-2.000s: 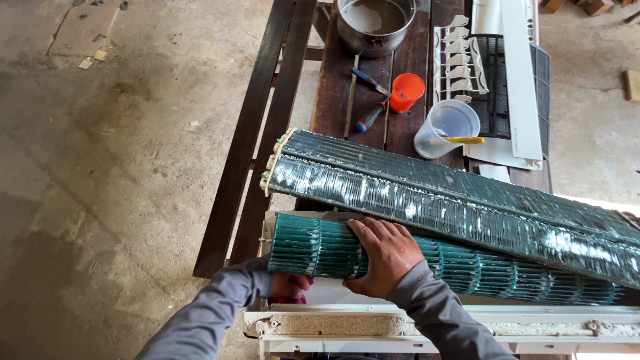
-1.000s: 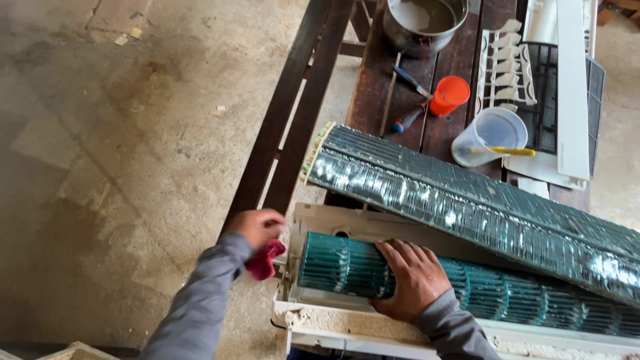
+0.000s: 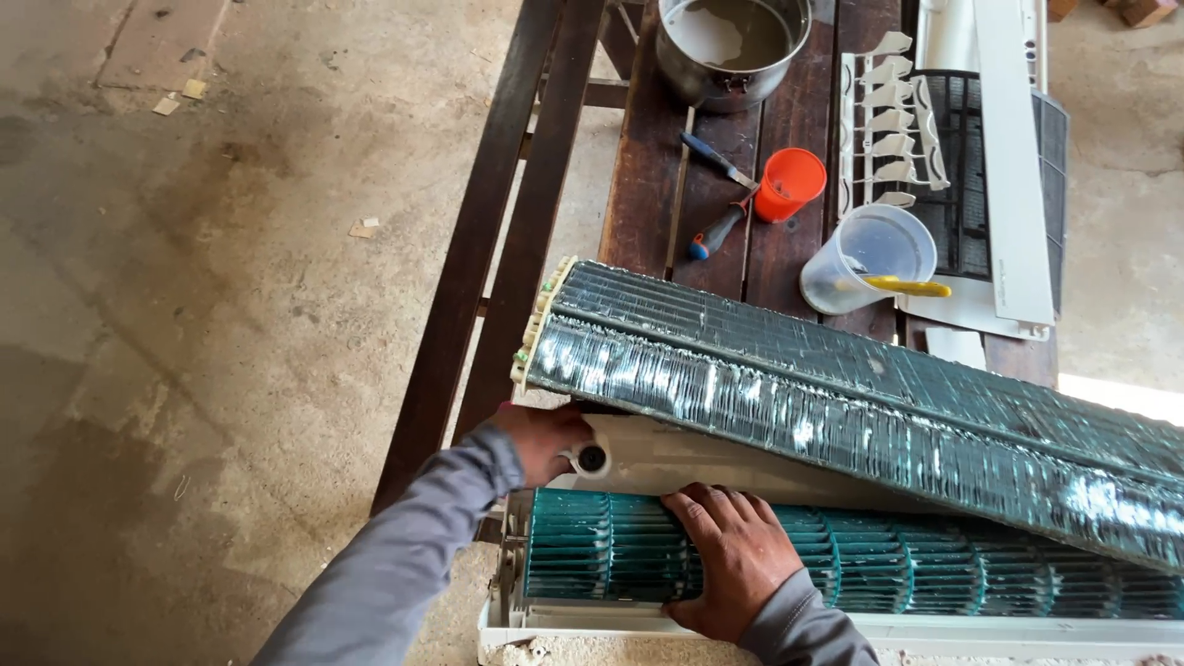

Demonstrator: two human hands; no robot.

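My right hand (image 3: 737,555) grips the teal cylindrical blower wheel of an air conditioner (image 3: 860,560), which lies in the white plastic housing (image 3: 721,453). Near the wheel's left end, my left hand (image 3: 541,444) holds a small white part with a round black centre (image 3: 590,458), at the housing's upper left corner. Above both hands, the finned evaporator coil (image 3: 786,379) lies slantwise, its pale end plate at the left. A trace of red shows behind my left hand; what it belongs to is mostly hidden.
On the dark slatted wooden table (image 3: 647,185) stand a metal pot (image 3: 731,55), a red cup (image 3: 789,185) and a clear plastic tub (image 3: 869,259) with a yellow-handled tool. Two screwdriver-like tools (image 3: 717,231) lie beside the cup. White louvre parts (image 3: 893,120) and mesh filters (image 3: 953,176) are behind.
My left hand has left the wheel's left end and is now at the housing's upper corner with the white part. The red cloth seen by it earlier is mostly hidden. My right hand stays on the wheel.
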